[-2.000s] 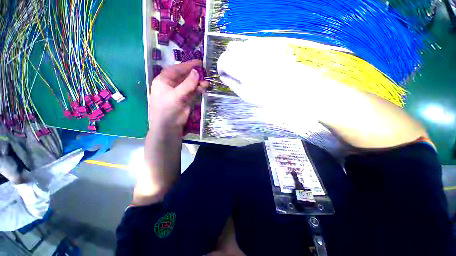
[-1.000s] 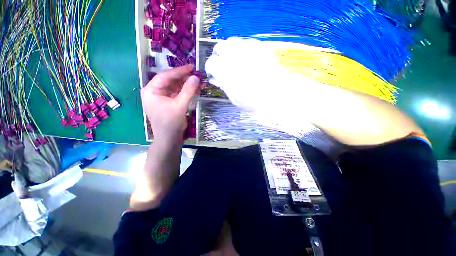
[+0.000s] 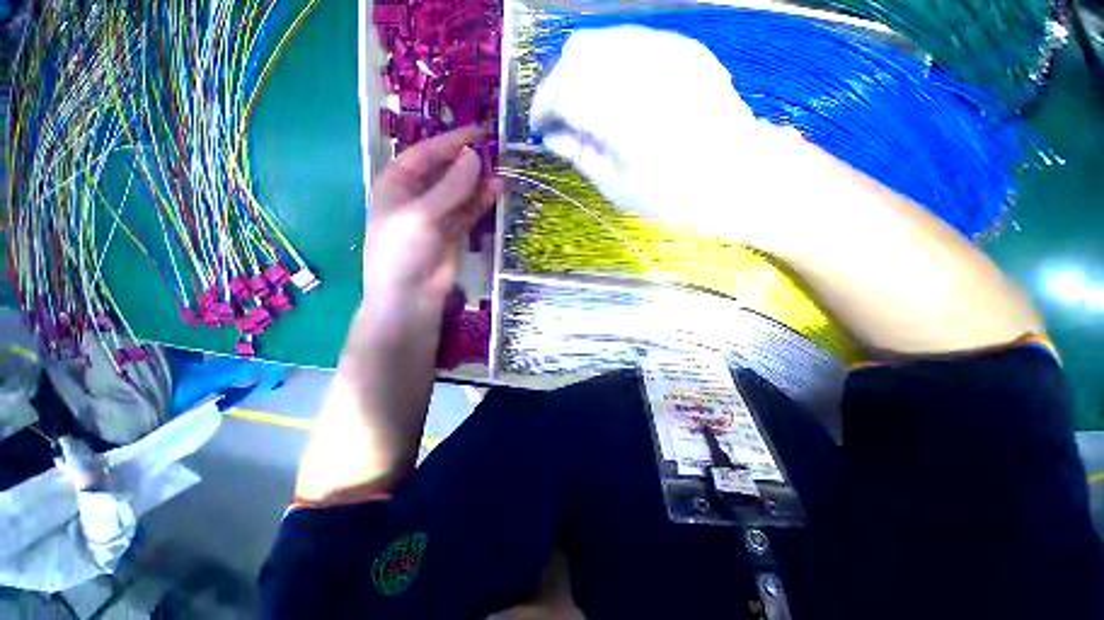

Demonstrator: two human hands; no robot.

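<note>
My bare left hand pinches a small magenta connector housing over the narrow bin of loose magenta housings. A thin pale wire runs from the housing in a curve over the yellow wires. My right hand, white and overexposed, lies over the left part of the blue wires. Its fingertips are washed out, so I cannot tell whether it holds a wire. White wires lie in the compartment nearest my body.
The tray's white left wall stands on the green mat. Harnesses with magenta ends and one white connector lie left of it. Dark green wires are at the back right. An ID badge hangs at the tray's near edge.
My right hand has moved up from the yellow wires to the blue ones, uncovering the yellow bundle. The wire curving from the housing now shows. My left hand keeps its pinch.
</note>
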